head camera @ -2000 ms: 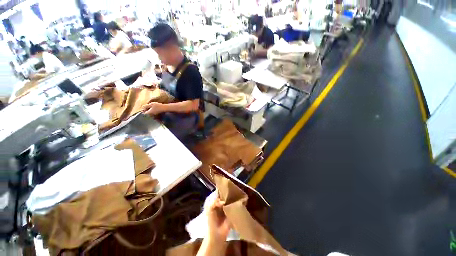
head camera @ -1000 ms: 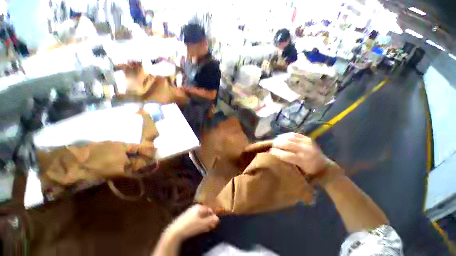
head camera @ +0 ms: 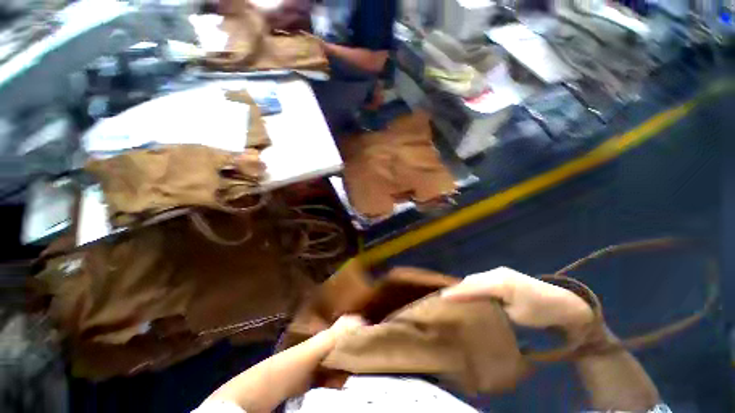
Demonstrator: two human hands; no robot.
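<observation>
A brown bag body is held low in front of me, its top edge gathered and partly open. My left hand grips its left side; the fingers are blurred. My right hand holds its upper right edge, fingers over the top. A thin brown handle loop stands out to the right, past my right wrist. The bag's lower part is hidden by my arms and white clothing.
A white table at the left bears a brown piece under a white sheet. Brown bags lie below it. A brown stack stands beyond, near a person's arm. A yellow line crosses the dark floor.
The view has tilted down. The bag has come closer to my body, and both hands hold it now. The handle loop now shows at the right.
</observation>
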